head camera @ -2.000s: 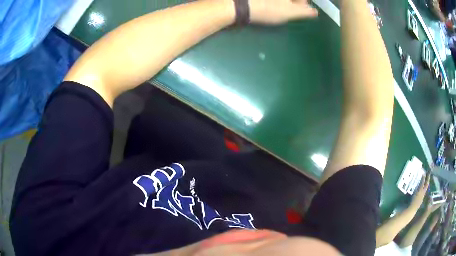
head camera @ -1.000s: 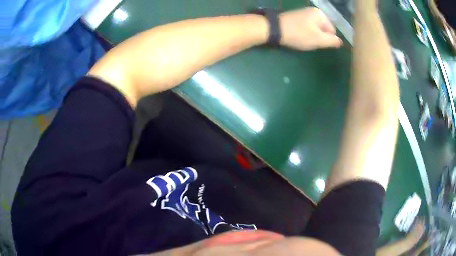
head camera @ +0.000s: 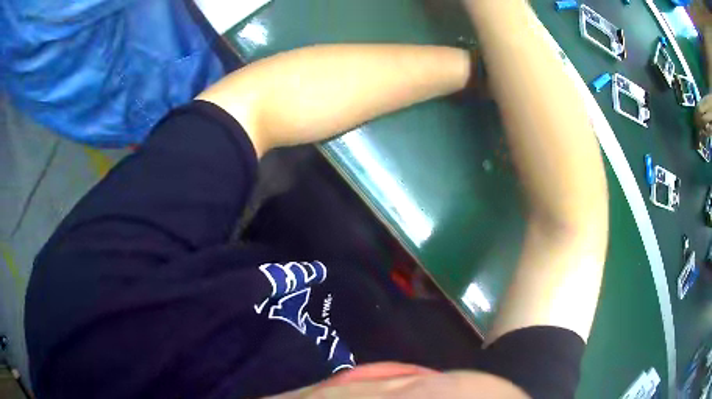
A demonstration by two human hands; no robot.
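My left forearm reaches right over the green bench (head camera: 425,167). Its wrist is at my right forearm, and my left hand is hidden behind it. My right forearm runs up to the top edge; my right hand is cut off by that edge. White rectangular housings with open windows lie on the bench beyond the pale strip: one at the upper right (head camera: 603,33), one below it (head camera: 630,100) and one further down (head camera: 665,188). Small blue parts lie beside them, one by the second housing (head camera: 601,82) and one by the third (head camera: 649,169).
A white stack (head camera: 644,386) is at the bottom right edge. The pale curved strip (head camera: 652,234) crosses the bench. More units lie at the far right, where part of a person's hand (head camera: 705,109) shows. Blue sheeting (head camera: 109,70) hangs at the upper left, above a grey floor (head camera: 39,179).
My left wrist has moved behind my right forearm, and its hand has gone from sight. My right forearm now leans further left. The view has shifted, and the housings show more clearly.
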